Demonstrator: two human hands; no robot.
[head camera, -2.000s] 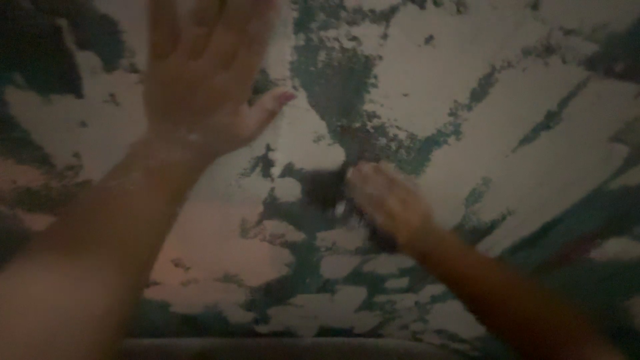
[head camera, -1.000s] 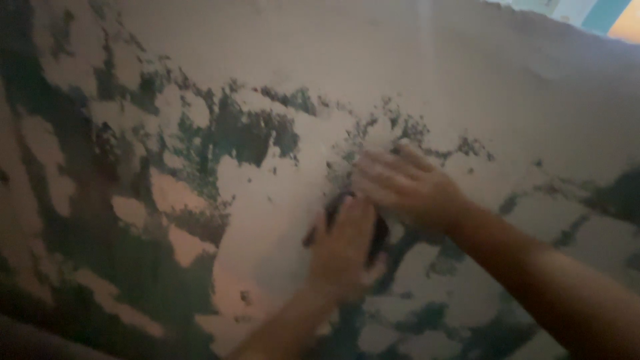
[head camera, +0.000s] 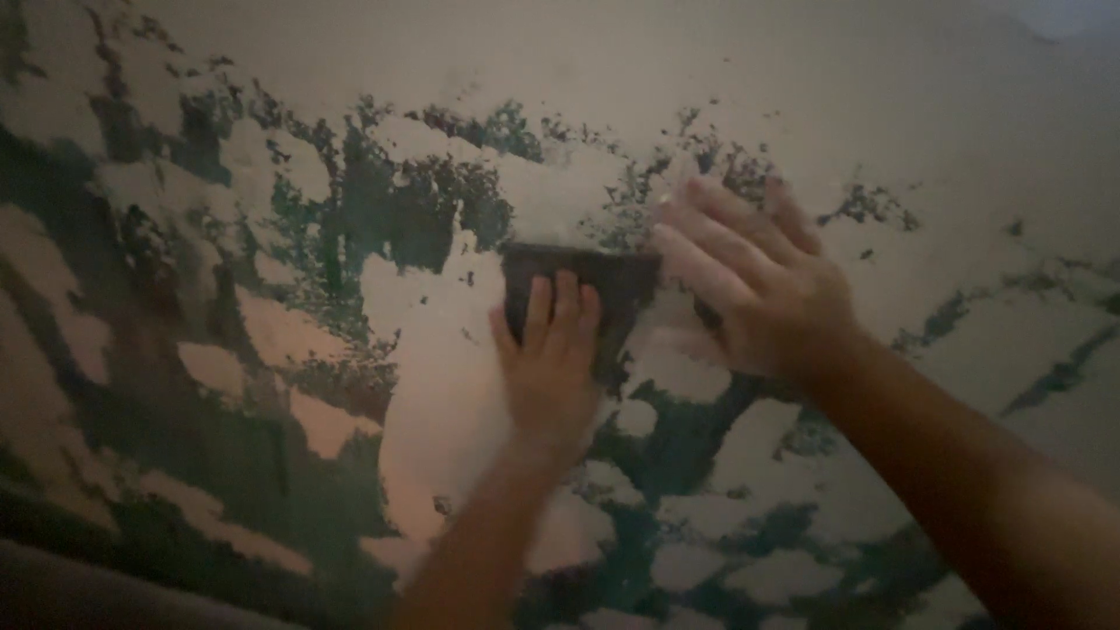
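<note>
My left hand (head camera: 551, 359) lies over a dark, flat sheet or pad (head camera: 626, 293), pressing it against a wall (head camera: 437, 350) patched in pale filler and dark green. Its fingers point up across the sheet, whose straight top edge shows above the fingertips; the thumb is hidden. To the right of the sheet, my right hand (head camera: 757, 280) is spread against the wall, fingers pointing up and left, slightly blurred. I see nothing held in it. The sheet's exact material cannot be told in the dim light.
Rough dark speckles (head camera: 437, 188) run across the wall above my hands. Smooth pale surface (head camera: 569, 52) spans the top. A dark edge or ledge (head camera: 105, 573) crosses the lower left corner, and a lighter area (head camera: 1063, 17) shows at the upper right.
Two seconds ago my left hand was spread on the wall and the dark thing was at my right hand. Now it is under my left hand. The view has shifted.
</note>
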